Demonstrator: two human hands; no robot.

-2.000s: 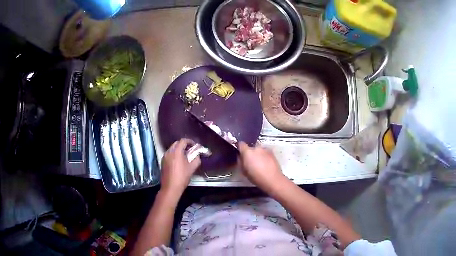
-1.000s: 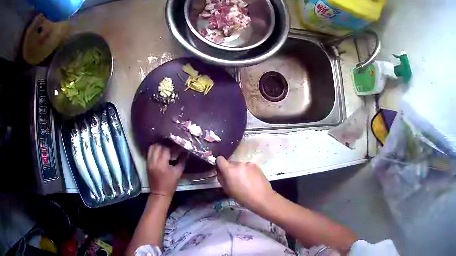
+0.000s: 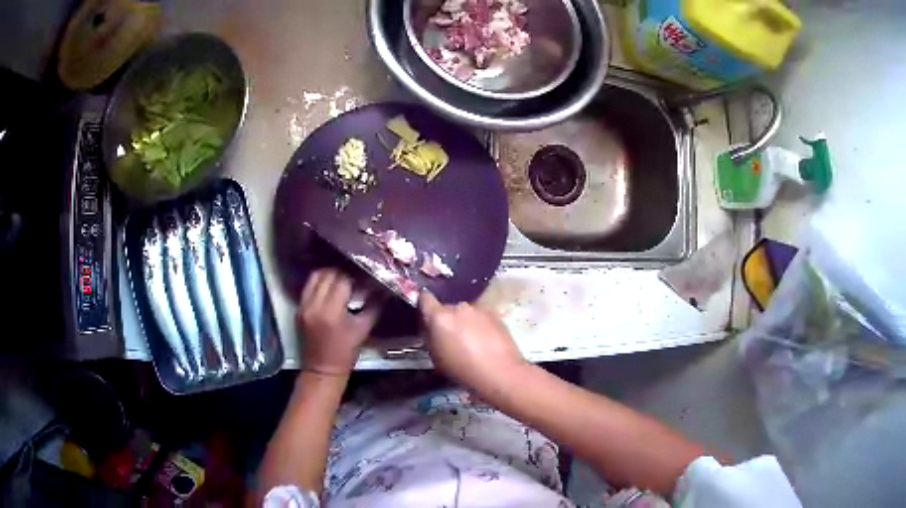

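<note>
My right hand (image 3: 467,342) grips the short handle of a cleaver (image 3: 348,256), seen nearly edge-on as a dark line slanting over the round purple chopping board (image 3: 437,213). My left hand (image 3: 333,316) is at the board's near left edge beside the blade, fingers curled on a piece of raw pork (image 3: 356,304) that is mostly hidden. Cut pork pieces (image 3: 400,250) lie just beyond the blade, some against it. Chopped garlic (image 3: 351,159) and sliced ginger (image 3: 421,157) sit on the board's far side.
An inner metal bowl of cut pork (image 3: 564,71) sits in an outer basin (image 3: 599,74) behind the board. Left are a fish tray (image 3: 275,349), a green vegetable bowl (image 3: 241,94) and a cooker (image 3: 89,248). Right are a sink (image 3: 636,213), yellow jug (image 3: 730,35) and plastic bag (image 3: 825,367).
Compared with two seconds ago, more cut pork lies beyond the blade and the cleaver sits further left on the board. Both hands remain close to the board's near edge. The camera view has shifted.
</note>
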